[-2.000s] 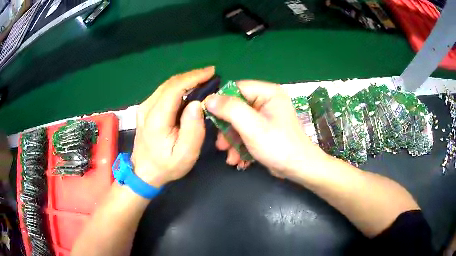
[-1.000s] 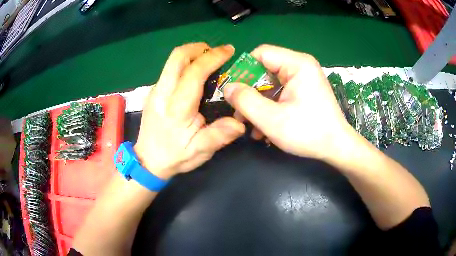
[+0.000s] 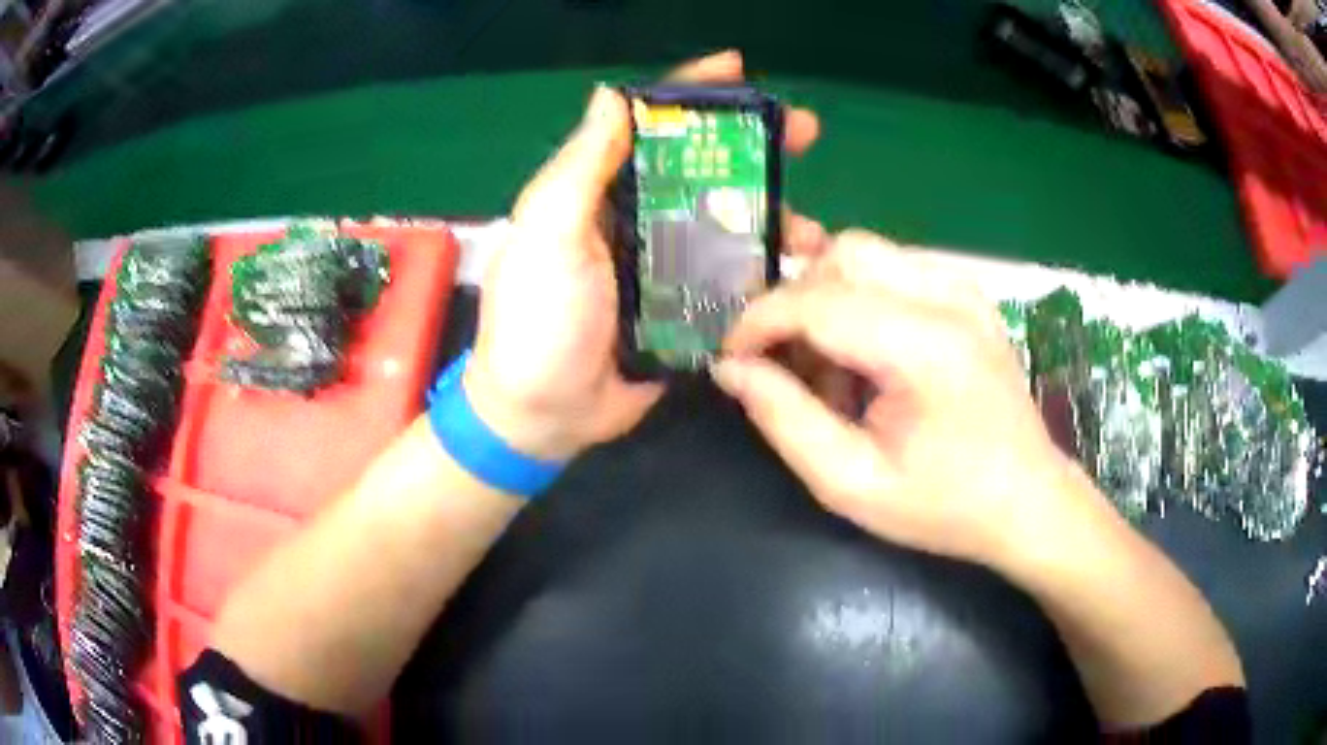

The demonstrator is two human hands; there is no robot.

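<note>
A dark phone housing [image 3: 629, 291] stands upright in the middle, its open back facing me. A green circuit board [image 3: 706, 218] with a silvery-grey middle and an orange patch at top left lies inside its frame. My left hand [image 3: 560, 284], with a blue wrist band [image 3: 488, 437], holds the housing from the left and behind; its fingertips show at the top and right edges. My right hand [image 3: 902, 393] is at the housing's lower right corner, thumb and forefinger pinched close at the board's bottom edge. Whether it grips anything there is hard to tell.
A red tray [image 3: 240, 546] at left holds a column of boards [image 3: 124, 480] and a small bunch [image 3: 303, 306]. A board pile [image 3: 1164, 408] lies right on the black bench [image 3: 699, 611]. Beyond the white edge is the green belt [image 3: 931, 175] with dark parts [image 3: 1041, 51] and red trays [image 3: 1237, 131].
The board was between my right fingers, tilted over the housing; now it lies in the housing's frame. The housing has turned upright in my left hand, and my right hand has moved down.
</note>
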